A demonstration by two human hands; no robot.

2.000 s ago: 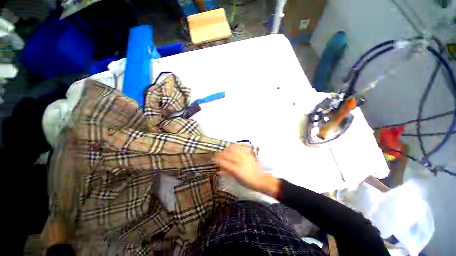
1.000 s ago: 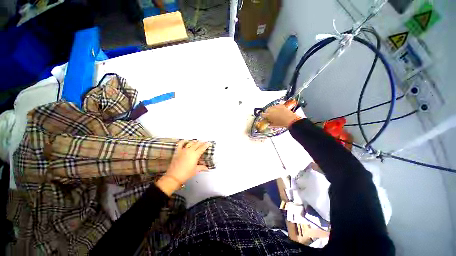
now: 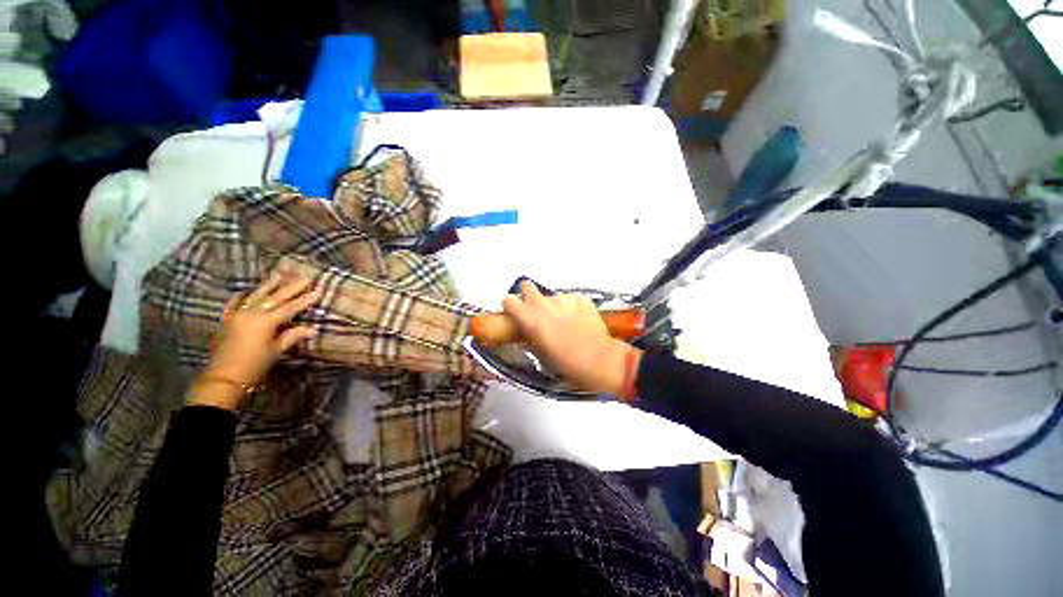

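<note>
A tan checked garment [image 3: 338, 251] lies over the left part of the white table, with one sleeve [image 3: 408, 329] laid out flat towards the right. My left hand [image 3: 259, 332] rests on top of the sleeve near its wider part, fingers spread. My right hand [image 3: 571, 338] grips the orange-brown handle of the steam iron [image 3: 530, 371]. The iron's tip is at the narrow end of the sleeve, and it hides that end. The lower part of the garment hangs in folds over the table's front edge.
A bright blue bar [image 3: 330, 117] crosses the table's far left side. A blue strip [image 3: 490, 218] lies on the white table [image 3: 583, 163]. Dark hoses [image 3: 933, 210] tied with white strips hang at the right. A wooden stool [image 3: 505, 67] stands beyond the table.
My right hand has brought the iron left from the table's right side onto the sleeve end. My left hand has moved left from the sleeve end up the sleeve. The view has shifted.
</note>
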